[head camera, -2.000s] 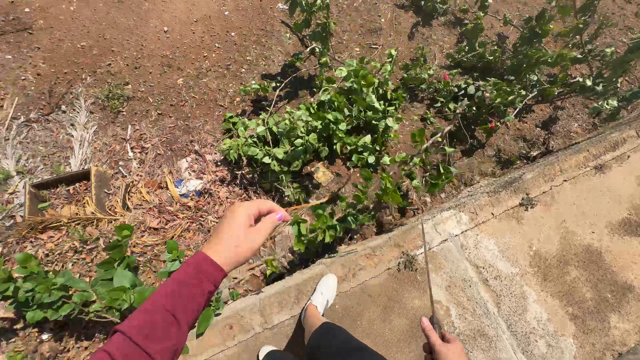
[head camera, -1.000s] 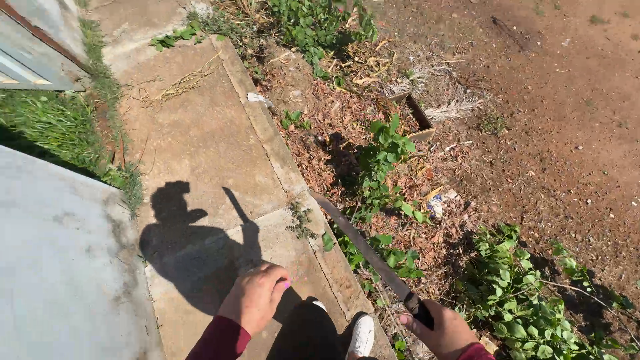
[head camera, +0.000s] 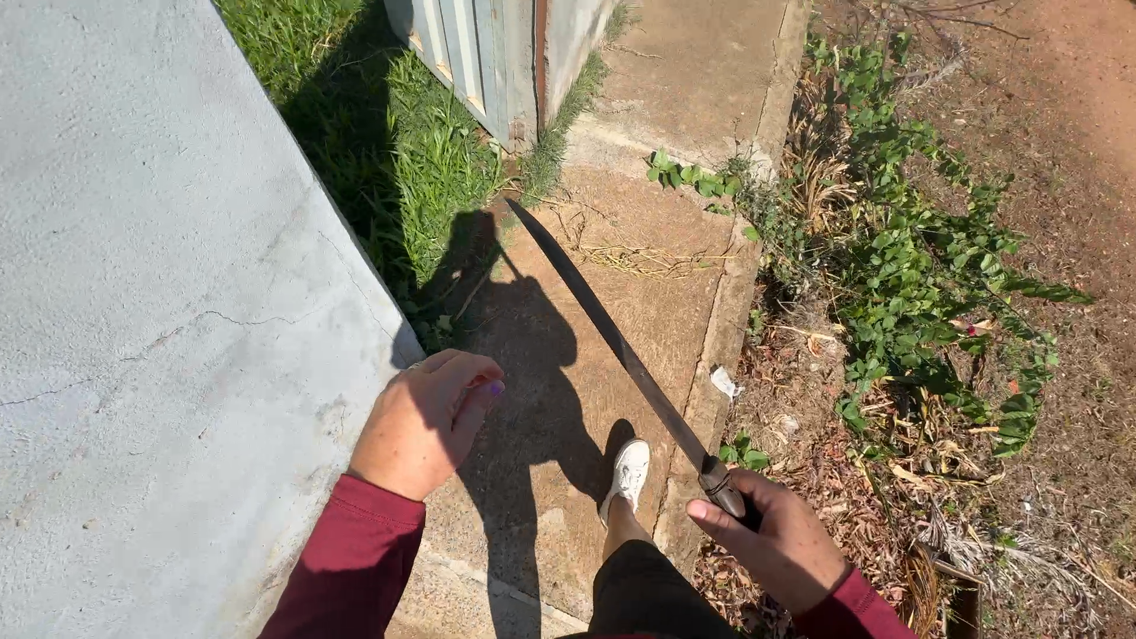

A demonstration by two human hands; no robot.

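Observation:
A machete (head camera: 612, 333) with a long dark blade and a dark handle is held in my right hand (head camera: 777, 532), at the lower right. The blade points up and to the left over the concrete walkway, its tip near the grass. My left hand (head camera: 430, 422) is raised at the centre left, in front of the edge of a pale wall. Its fingers are curled with the thumb against them, and nothing shows in it.
The pale plastered wall (head camera: 177, 319) fills the left. A concrete walkway (head camera: 648, 337) runs ahead past a corrugated metal gate (head camera: 461, 62) and grass (head camera: 435, 169). Leafy bushes (head camera: 923, 275), dry leaves and a wooden box (head camera: 963, 586) lie on the right. Dry stems (head camera: 652, 259) cross the walkway.
The view has swung round from the plant bed to the walkway and wall. Two seconds ago my left hand was at a thin stem; no stem shows in it now. The machete stays in my right hand.

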